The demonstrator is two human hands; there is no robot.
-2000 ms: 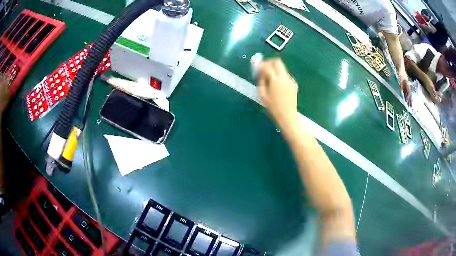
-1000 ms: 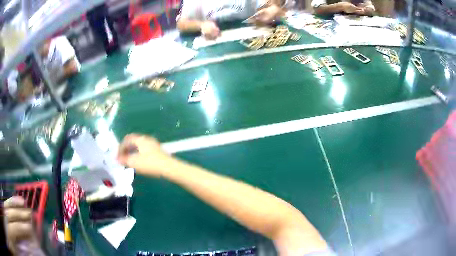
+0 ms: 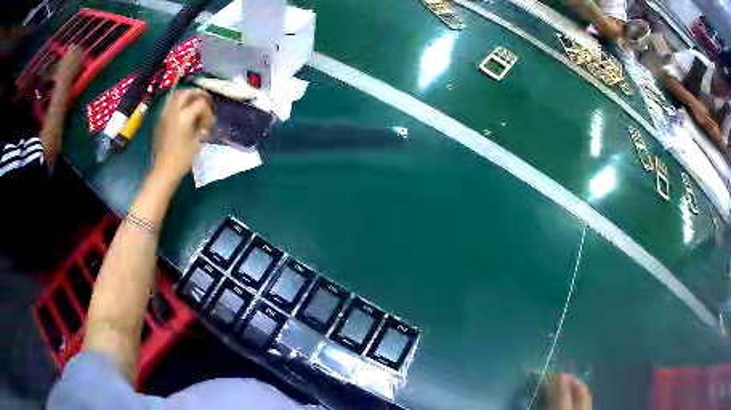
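Black-framed screen lenses (image 3: 290, 285) lie in two rows in a clear tray (image 3: 341, 360) at the bench's near edge; the near row has lensless pockets at its right end. My left hand (image 3: 188, 120) is over the left of the bench, beside a dark smartphone (image 3: 240, 122) and a white paper piece (image 3: 227, 164). Its fingers are bent together; whether they hold anything cannot be told. My right hand (image 3: 567, 392) is low at the right, blurred and cut off by the bottom edge; its grip cannot be told.
A white box-shaped device (image 3: 268, 48) stands behind the smartphone. A black hose with a yellow part (image 3: 131, 124) crosses a red-and-white dotted sheet (image 3: 108, 104). Red trays (image 3: 72, 284) are low left. Another person's hand (image 3: 68, 68) is at the upper left. Phone frames (image 3: 498, 62) lie across the bench.
The view has turned down and back from the far side. My left hand now reaches over the smartphone. My right arm has drawn back from the device to the lower right.
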